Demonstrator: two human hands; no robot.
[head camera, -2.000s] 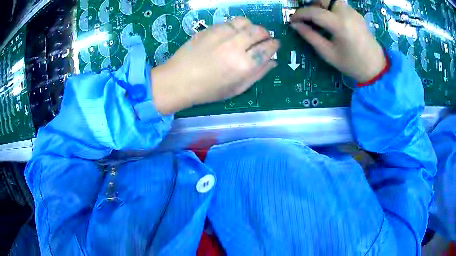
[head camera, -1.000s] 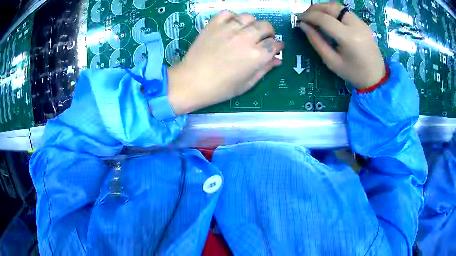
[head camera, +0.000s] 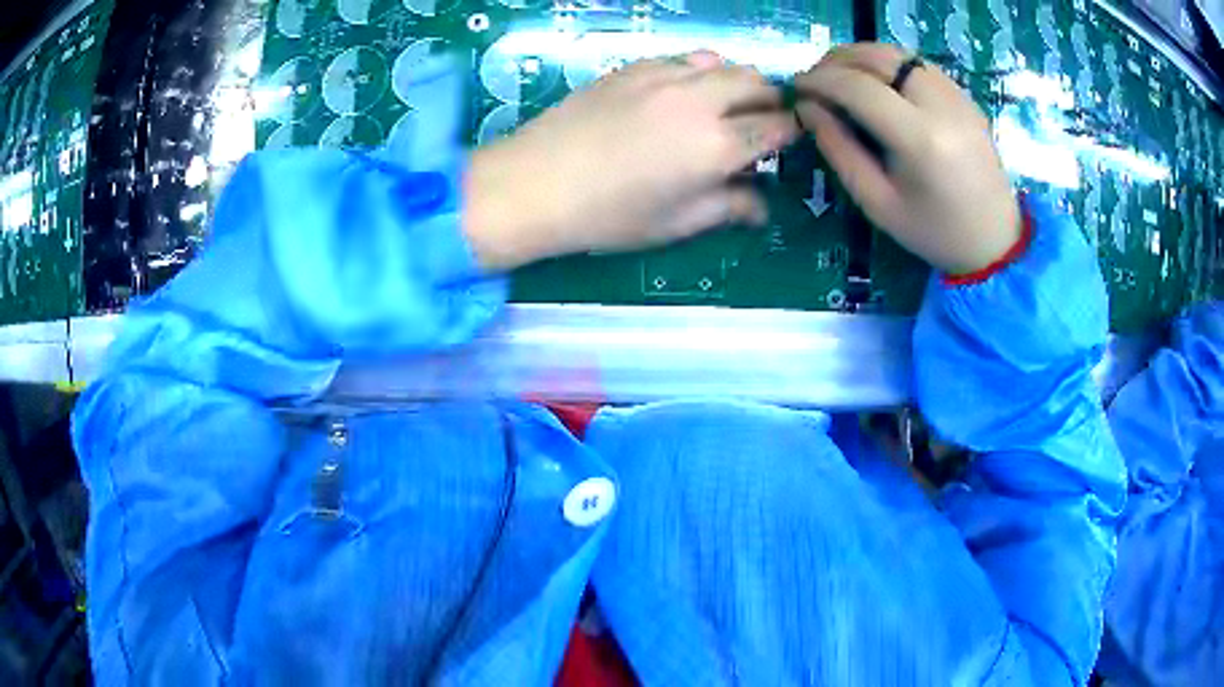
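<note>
A green circuit board (head camera: 591, 278) with half-white circles and a white arrow lies beyond the rail. My left hand (head camera: 631, 161), slightly blurred, with a blue band at its wrist, is over the board, palm down. My right hand (head camera: 913, 154), with a dark ring and a thin red band, is bent over the board's right edge. The fingertips of both hands meet or nearly meet near the arrow. Whether anything is held between them is hidden. A small white component (head camera: 767, 163) shows on the board beside my left fingers.
A silvery conveyor rail (head camera: 671, 356) runs between my body and the board. A second green board (head camera: 1121, 201) lies at the right, past a narrow dark gap. Another green board (head camera: 40, 201) lies at the far left, past a dark strip. Another person's blue sleeve (head camera: 1175, 443) shows at the right edge.
My left hand has moved right, and its fingertips have come to my right fingertips. The view has shifted, and a dark gap now shows at the board's right edge.
</note>
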